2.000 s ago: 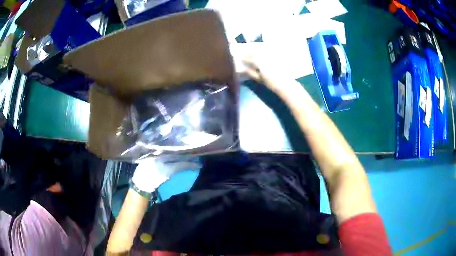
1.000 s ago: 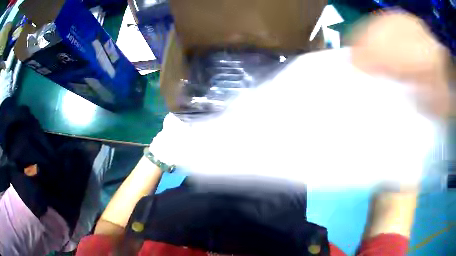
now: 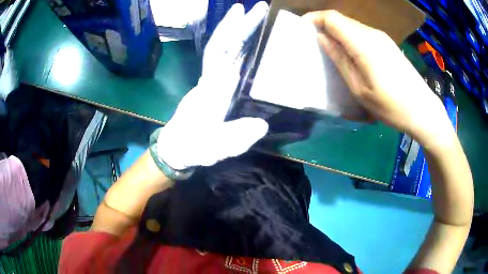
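An open laminator box, its brown flap [image 3: 398, 18] raised at the back, stands on the table in front of me. My left hand [image 3: 206, 120], in a white knitted glove, holds the box's left side, fingers up along it and thumb across the near edge. My bare right hand [image 3: 374, 80] is at the box's opening, its fingers on a white sheet or leaflet [image 3: 291, 64] that lies in the opening. The sheet and my right hand hide most of the box's contents.
Another blue box [image 3: 117, 37] stands at the left on the green table [image 3: 176, 99]. Blue boxes [image 3: 412, 160] stand at the right, partly behind my right forearm. An orange object [image 3: 432, 54] is at the back right. A person in pink [image 3: 16, 198] is at the left.
The large white sheet has moved from in front of me into the box's opening, with my right hand. My left hand has moved up along the box's side. The view has shifted.
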